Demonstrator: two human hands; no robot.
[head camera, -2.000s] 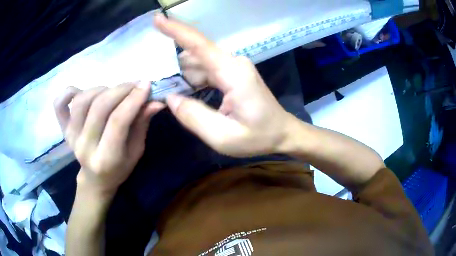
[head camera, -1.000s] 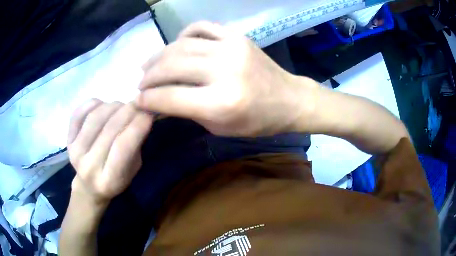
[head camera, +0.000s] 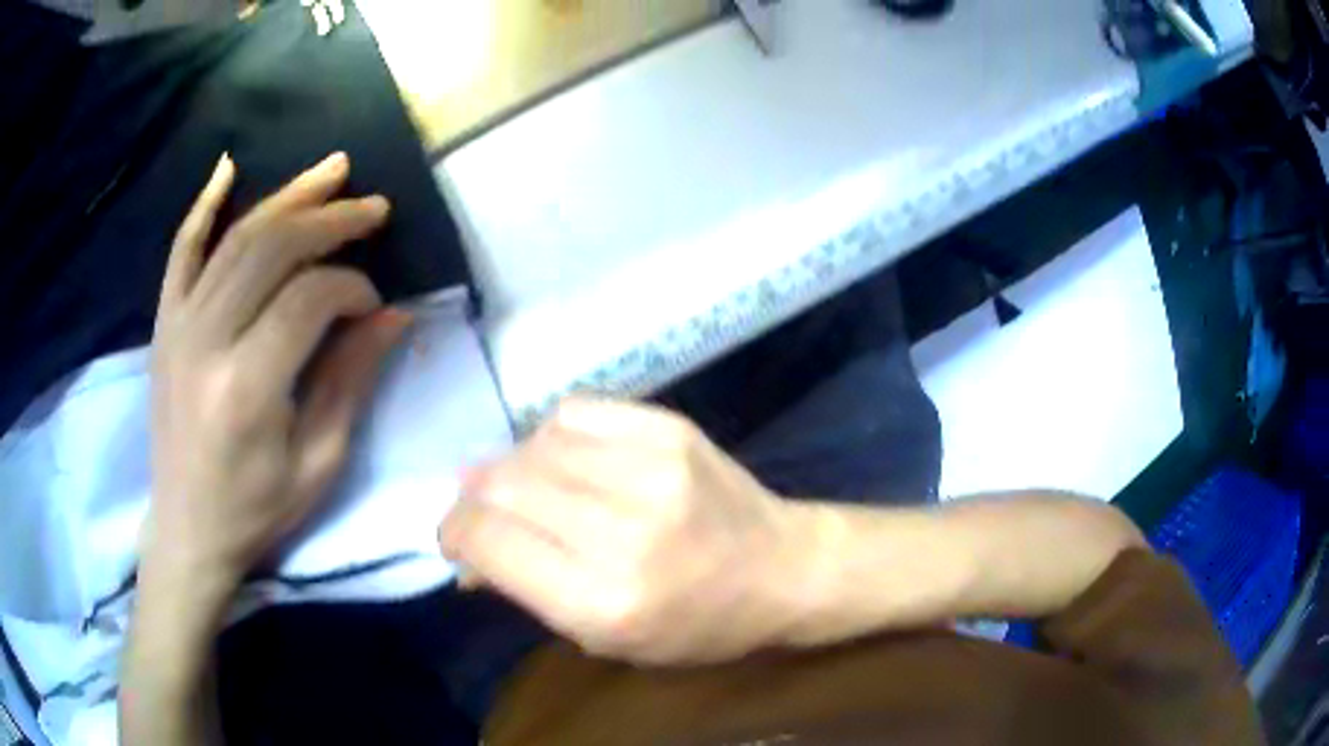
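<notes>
The white fabric (head camera: 423, 437) lies over the front edge of the table on the left, joined to or touching the black fabric (head camera: 314, 110) beyond it. Dark lines show along its right and near edges. My left hand (head camera: 241, 379) lies over the white fabric, fingers apart, with the thumb tip near the border with the black fabric. My right hand (head camera: 627, 532) is closed at the near right corner of the white fabric and seems to pinch its edge; the fingertips are partly hidden.
The white table (head camera: 627, 204) has a measuring tape (head camera: 816, 277) along its front edge. A lit yellow machine bed (head camera: 496, 66) is at the top. A white board (head camera: 1064, 379) and a blue basket (head camera: 1239, 547) are at the right. Dark handles (head camera: 915, 6) show at the top edge.
My hands have moved apart; the left has opened over the cloth and the right has dropped lower. The view has shifted, showing the machine bed and more table.
</notes>
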